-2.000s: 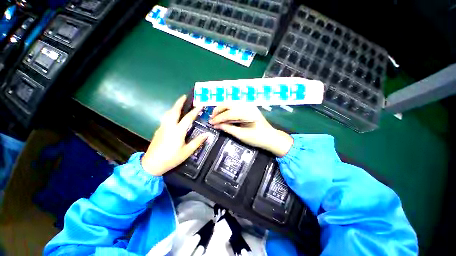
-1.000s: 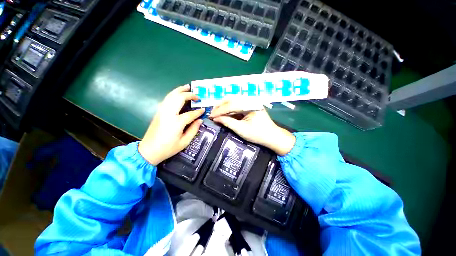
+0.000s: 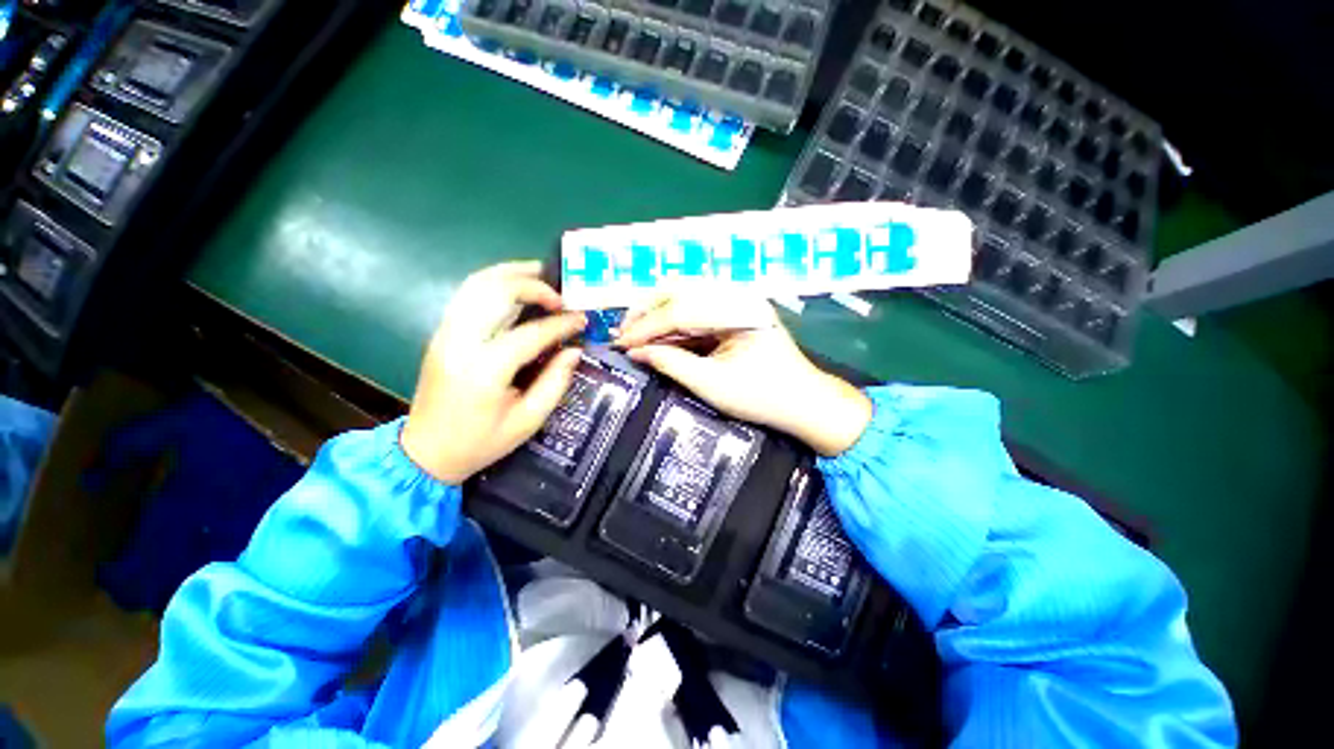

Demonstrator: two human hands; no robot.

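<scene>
A foam phone tray (image 3: 588,547) lies in front of me with open-backed phones in its slots. My left hand (image 3: 495,373) is over the top of the leftmost visible phone (image 3: 578,427), fingers bent. My right hand (image 3: 746,373) meets it from the right, its fingertips close to the left ones. A blue adhesive piece (image 3: 601,325) shows between the fingertips at that phone's top end. A white sticker sheet (image 3: 768,253) with a row of blue shapes lies across just above both hands. Whether either hand grips it, the blue piece or a tool is hidden.
Component trays stand at the back centre (image 3: 658,44) and back right (image 3: 973,176). Another sticker sheet (image 3: 585,91) lies partly under the centre one. Another phone tray (image 3: 95,161) is at the left, a cardboard box (image 3: 66,483) below it. A grey bar (image 3: 1244,252) juts in at the right.
My left hand has drawn slightly down and left, its fingers more bent, uncovering more of the leftmost phone. My right hand stays near the blue piece. The view has shifted a little.
</scene>
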